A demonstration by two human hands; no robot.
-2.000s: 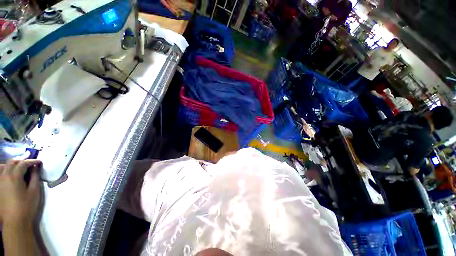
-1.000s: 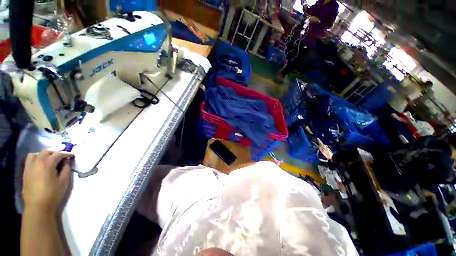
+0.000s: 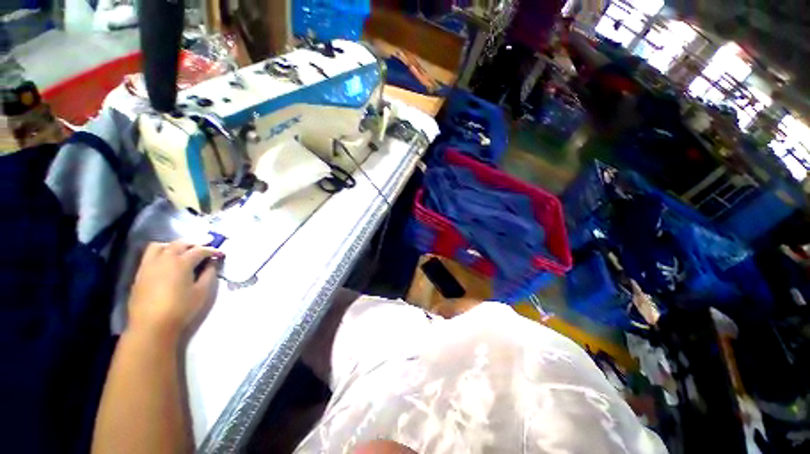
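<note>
My left hand (image 3: 169,288) lies palm down at the left, beside the lit needle area of the cream and blue sewing machine (image 3: 266,120). Its fingertips are at the edge of grey cloth (image 3: 146,226), by a small navy piece (image 3: 215,239) near the presser foot. A small dark spot shows between thumb and forefinger; whether it is cloth or shadow, and whether the hand grips anything, I cannot tell. Navy cloth (image 3: 44,310) with grey panels (image 3: 93,191) hangs at the far left. My right hand is not in view.
Black-looped snips (image 3: 337,180) lie on the machine bed. A measuring tape (image 3: 306,332) runs along the table edge. A phone (image 3: 442,277) lies on a wooden surface by my white-clothed lap (image 3: 480,381). Beyond are a pink-red crate (image 3: 555,222) of blue cloth and a dark-clothed person (image 3: 531,22).
The view has swung left, so the machine, crate and hand sit further right, and the navy and grey cloth has come into view. My left hand stays beside the needle area.
</note>
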